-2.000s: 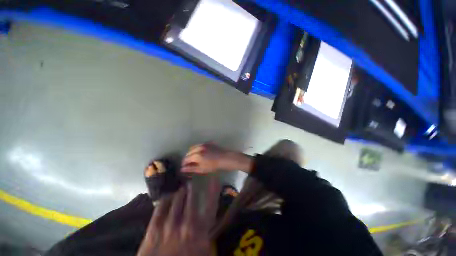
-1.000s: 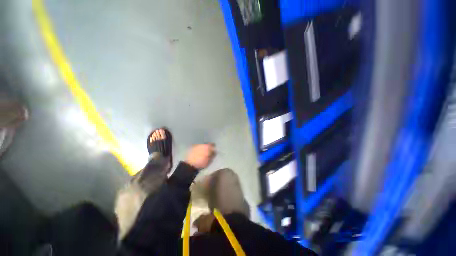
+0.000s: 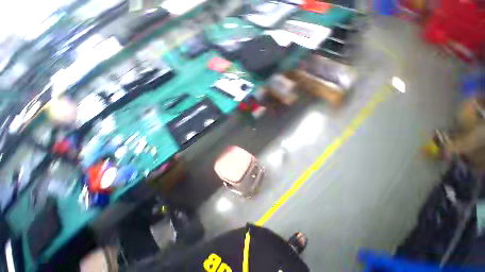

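Observation:
Neither of my hands can be made out in the head view. My dark clothing with yellow print is at the bottom, and one foot shows beside it. Nearest in front is a pinkish stool on the grey floor. A green-matted bench runs diagonally at the left. On it lie a dark casing-like part with light patches, a black pad and a white part. The picture is blurred.
A yellow floor line runs diagonally past the stool. Boxes stand by the bench. Red objects are at the upper right. A dark draped shape and a blue edge are at the lower right.
The view has swung from the blue shelving with white panels to the green bench and stool. The hands seen earlier near my legs are out of sight.

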